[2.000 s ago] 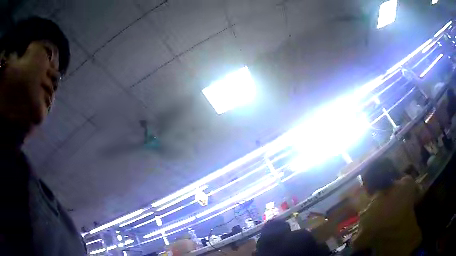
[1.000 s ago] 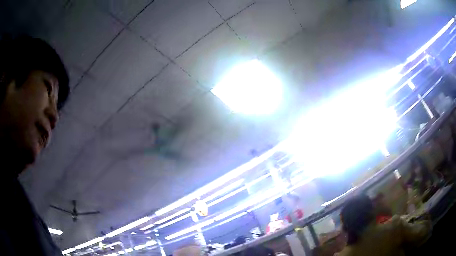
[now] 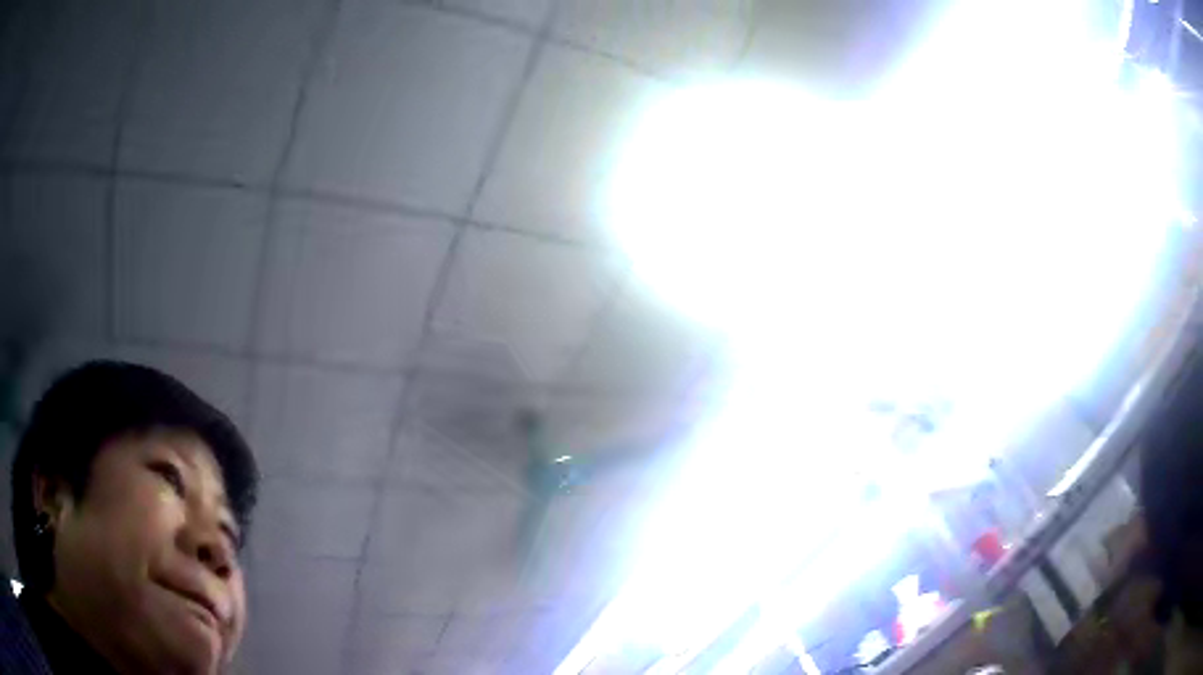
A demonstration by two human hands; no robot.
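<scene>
Neither of my hands is in the picture, and no held object shows. The view is tilted and points up at the ceiling. Nearest in front is a person (image 3: 145, 528) at the lower left, seen by head and a bit of dark clothing. A long bench or shelf edge (image 3: 970, 613) runs diagonally at the lower right, with small white and red things (image 3: 917, 607) on it, too blurred to name.
A green ceiling fan (image 3: 541, 481) hangs below the grey panelled ceiling (image 3: 356, 277). Very bright light (image 3: 897, 224) washes out the upper right. A dark blurred shape (image 3: 1177, 488) stands at the right edge.
The view has tilted and shifted. The person's head sits lower, the glare has spread over the upper right, and the seated workers seen lower right before are no longer clearly visible.
</scene>
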